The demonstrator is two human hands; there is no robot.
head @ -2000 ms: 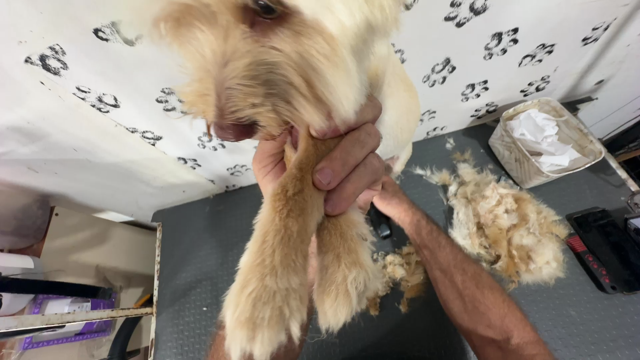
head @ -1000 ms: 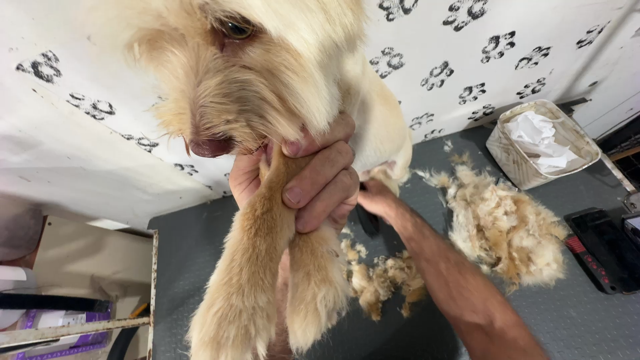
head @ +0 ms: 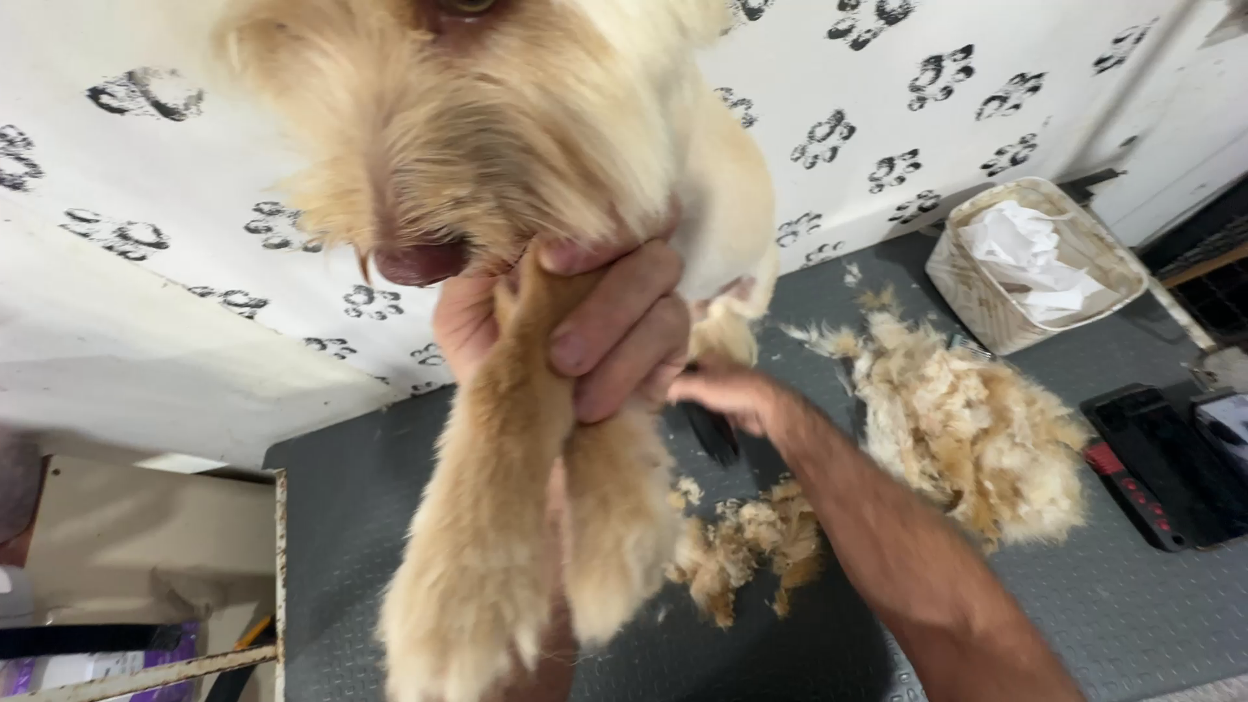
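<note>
A cream and tan dog (head: 517,127) faces the camera on a dark grooming table, its snout above my hands. My left hand (head: 614,331) is wrapped around both of its front legs (head: 497,468), holding them together below the chin; the paws hang down toward me. Behind the legs, my right hand (head: 726,390) reaches in from the right beside the dog's body. A black object (head: 712,434), perhaps a clipper, shows directly under its fingers. The fingertips are partly hidden, so I cannot tell whether they grip it.
Clipped fur lies in a small pile (head: 751,546) and a large pile (head: 975,439) on the table (head: 351,546). A white bin (head: 1014,302) with crumpled paper stands back right. A black phone-like device (head: 1165,468) lies at right. A paw-print wall (head: 829,88) rises behind.
The dog's head and front legs shifted left, then back right, with my left hand still around the legs. More of my right hand now shows behind them.
</note>
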